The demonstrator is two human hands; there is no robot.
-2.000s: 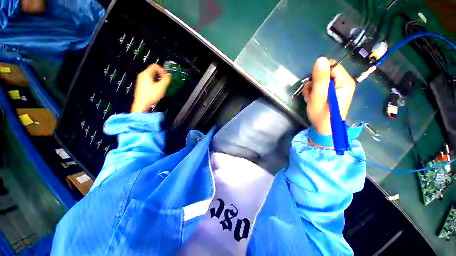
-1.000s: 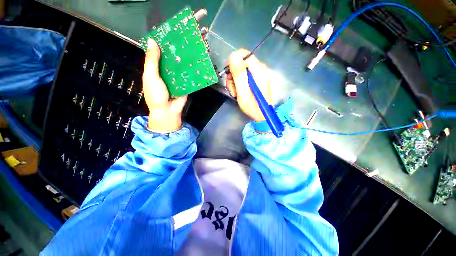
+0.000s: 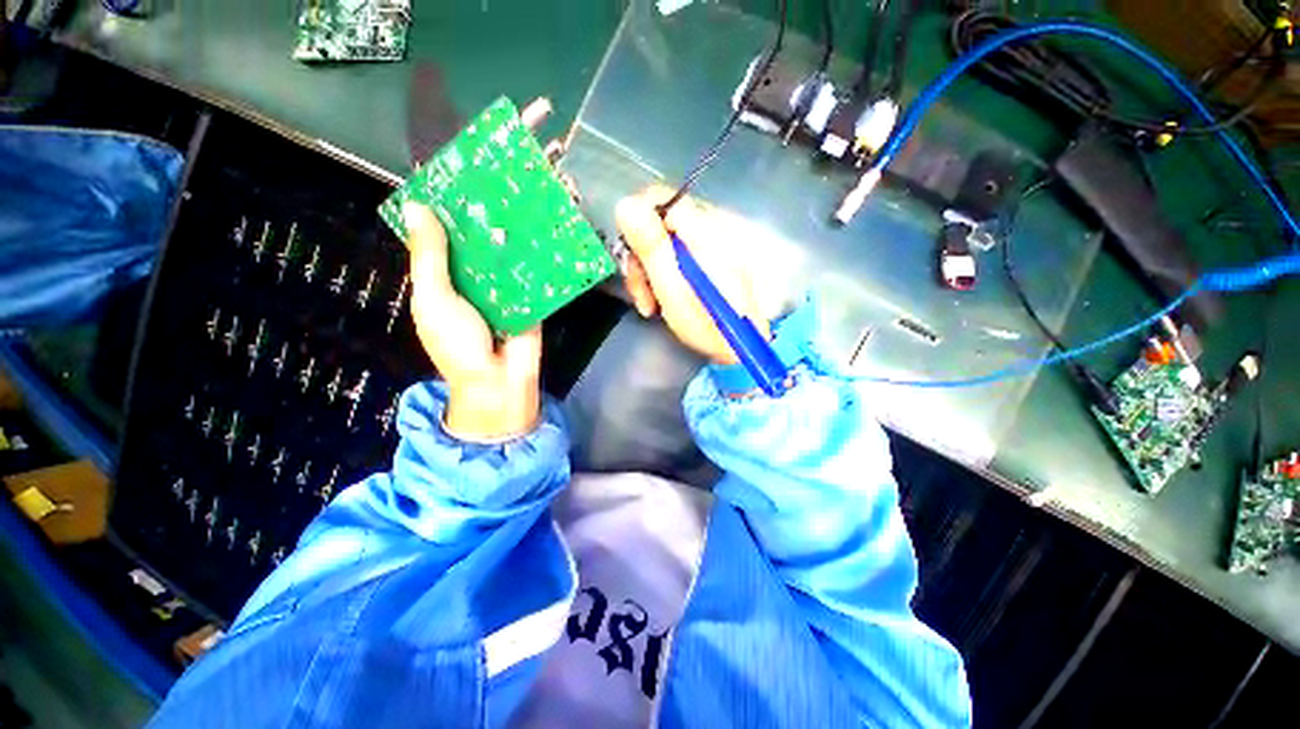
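My left hand [image 3: 459, 335] holds a green circuit board [image 3: 502, 225] by its lower left edge, raised over the bench edge, with sockets along its right side. My right hand [image 3: 687, 278] is at the board's lower right corner. It holds a blue pen-like tool [image 3: 730, 316] in the palm and a thin black cable [image 3: 730, 117], whose end is hidden by the fingers. The blue cable [image 3: 952, 88] with a pale plug end lies beyond, on the clear sheet [image 3: 649, 93]. The plug fixture [image 3: 777, 88] stands at the sheet's far edge.
A black tray [image 3: 307, 470] with rows of small pale items lies below the bench edge at left. Two boards with cables, one here [image 3: 1158, 413], lie at right. Another board [image 3: 352, 29] lies at the far left. A red-ended plug [image 3: 958, 265] and small metal parts [image 3: 915, 329] lie right of my hand.
My left hand has left the tray and brought up the board. My right hand has moved left to the board's edge. Over the last second, the board has dropped slightly lower in view.
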